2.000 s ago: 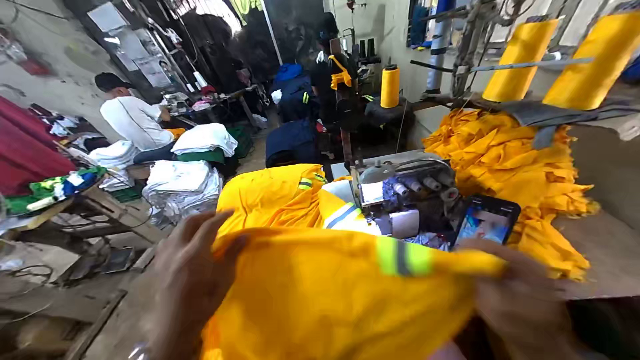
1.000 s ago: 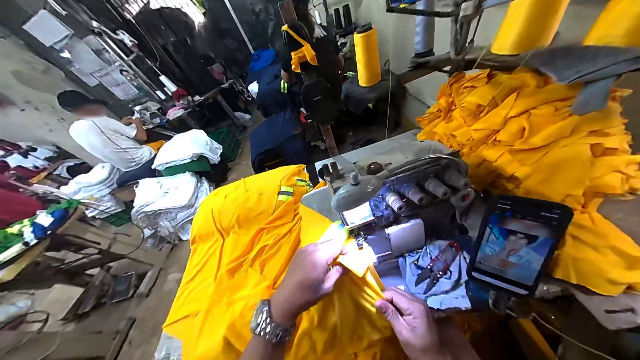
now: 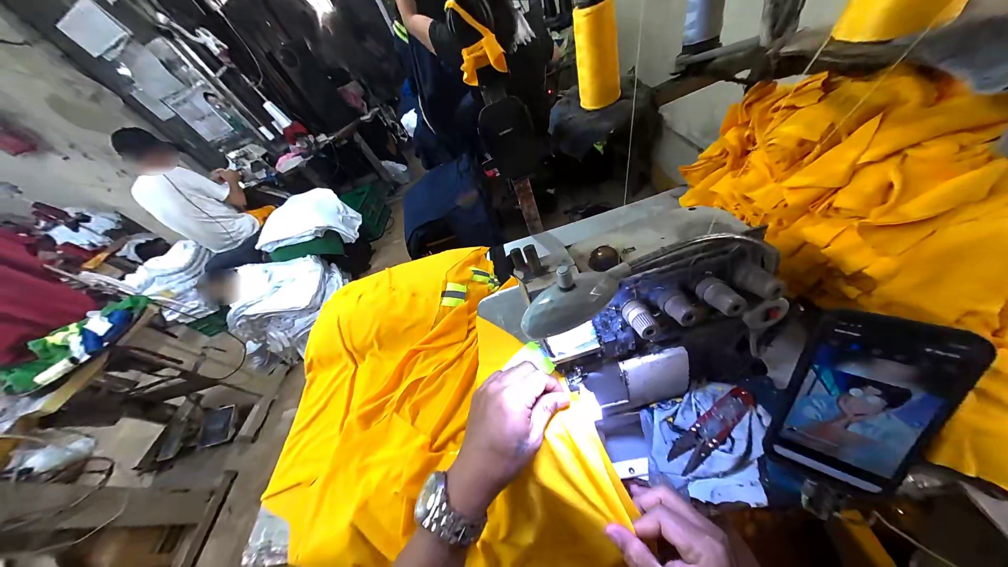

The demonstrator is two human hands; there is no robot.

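Yellow fabric with reflective strips (image 3: 378, 394) spreads over the left side and front of an overlock sewing machine (image 3: 654, 307). My left hand (image 3: 512, 417), with a metal-band watch on the wrist, grips the fabric close beside the lit needle area, near a lime-green strip. My right hand (image 3: 669, 528) pinches the fabric's edge at the lower right, nearer to me. The needle itself is hard to make out. Red-handled thread snips (image 3: 713, 425) lie on a light blue cloth (image 3: 744, 465) right of the machine's front.
A phone (image 3: 878, 402) stands on a holder at the right. Behind it rises a heap of yellow fabric pieces (image 3: 850, 173). A yellow thread cone (image 3: 597, 55) is behind the machine. At the left, a person in a white shirt (image 3: 193, 205) sits near stacks of white cloth (image 3: 287, 295).
Two seconds ago both hands held the yellow fabric raised before the machine; now it lies at the needle area. Since one second ago, the hands have stayed close to the same places. The view has moved closer.
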